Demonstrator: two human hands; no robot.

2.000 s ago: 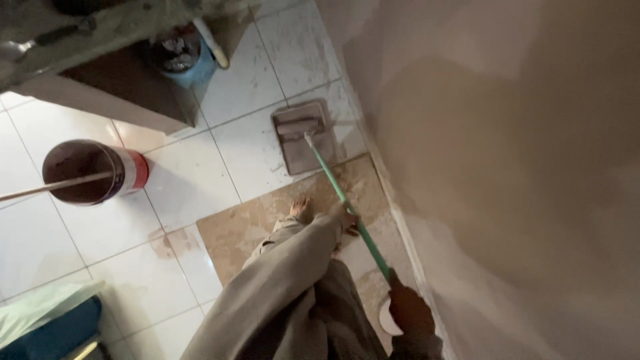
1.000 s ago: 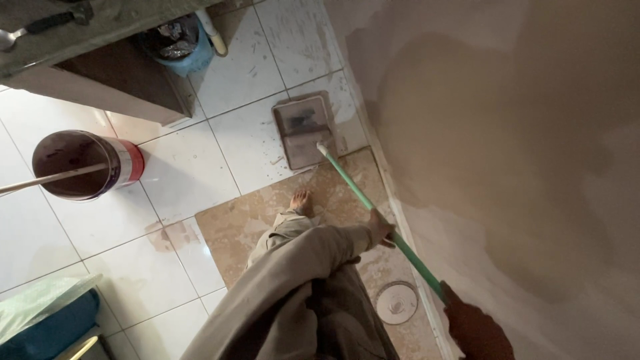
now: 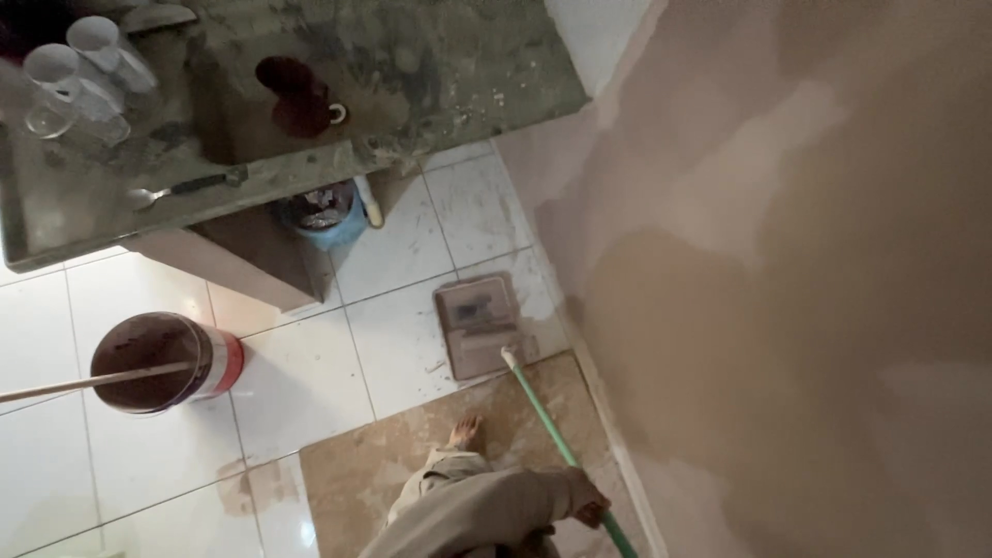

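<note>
My left hand, coming from a grey-beige sleeve, is closed around a green pole. The pole's pale upper end reaches the lower right part of a paint tray on the floor. The tray is coated with brownish-pink paint and has a dark patch in its upper half. A roller head cannot be clearly told apart from the paint in it. My right hand is out of view.
A paint-smeared wall rises at right. A bucket with a wooden stick stands at left. Above is a stained counter with cups and a spoon; a blue bin sits beneath. My bare foot is on brown flooring.
My right hand, on the pole's lower part in the earlier frames, has left the view. My left hand still grips the pole. The view has shifted, showing more of the counter.
</note>
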